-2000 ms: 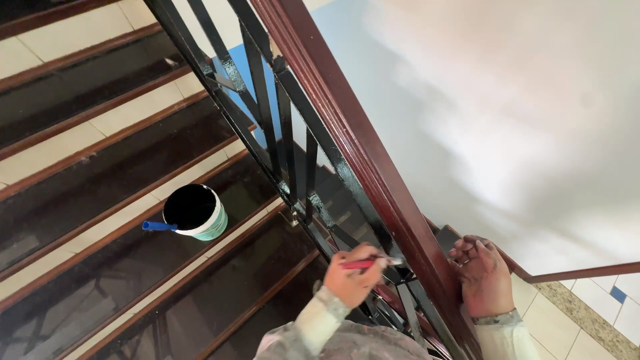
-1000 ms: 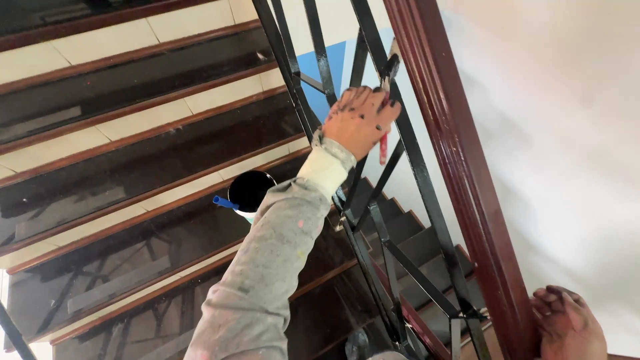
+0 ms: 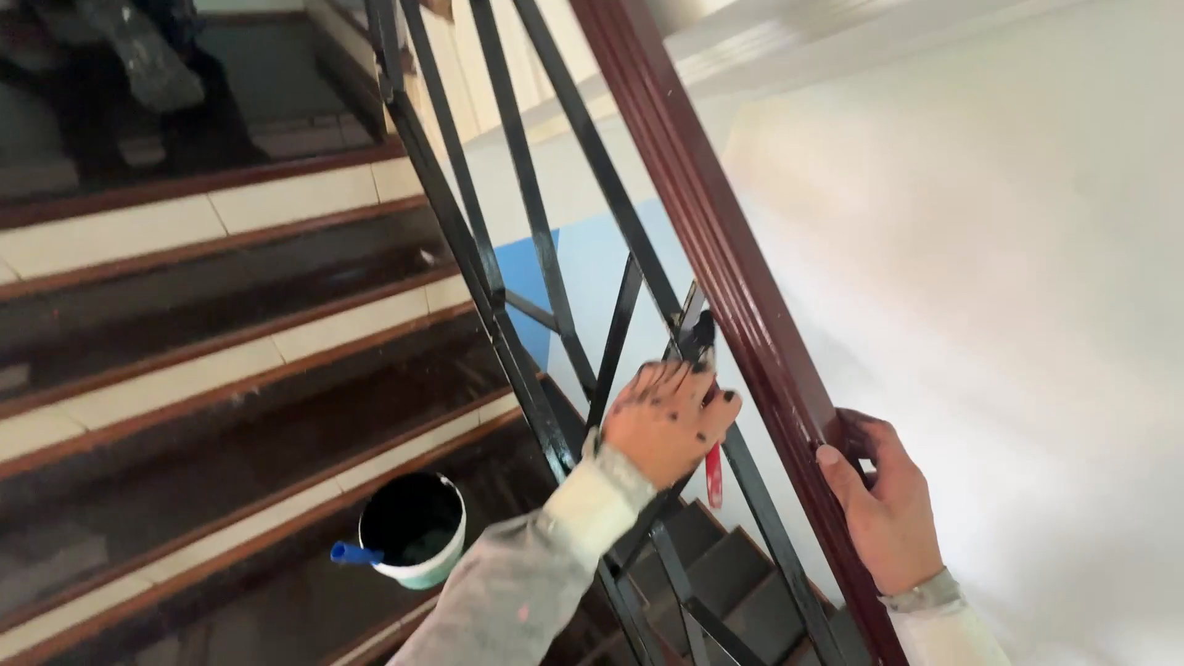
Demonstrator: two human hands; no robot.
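Observation:
In my left hand point(image 3: 671, 421) is a paintbrush with a red handle point(image 3: 713, 476) and dark, paint-covered bristles. The bristles are at a black metal bar of the stair railing point(image 3: 592, 148), just left of the dark red handrail point(image 3: 712, 231). Black paint spots mark the fingers and back of that hand. My right hand point(image 3: 893, 504) grips the handrail lower down, its thumb on top and its fingers around the far side. A white bucket point(image 3: 435, 573) of black paint stands on a stair tread, left of my left forearm, with a blue handle point(image 3: 356, 553) over its rim.
Dark stair treads point(image 3: 231, 388) with reddish-brown edges and cream tiled risers fill the left side. More dark steps point(image 3: 731, 573) show below through the railing. A white wall point(image 3: 999, 277) lies beyond the handrail, with a blue painted area point(image 3: 527, 287) behind the bars.
My left hand has moved up along the railing with the brush since two seconds ago. My right hand now has its thumb over the handrail. The view has shifted strongly.

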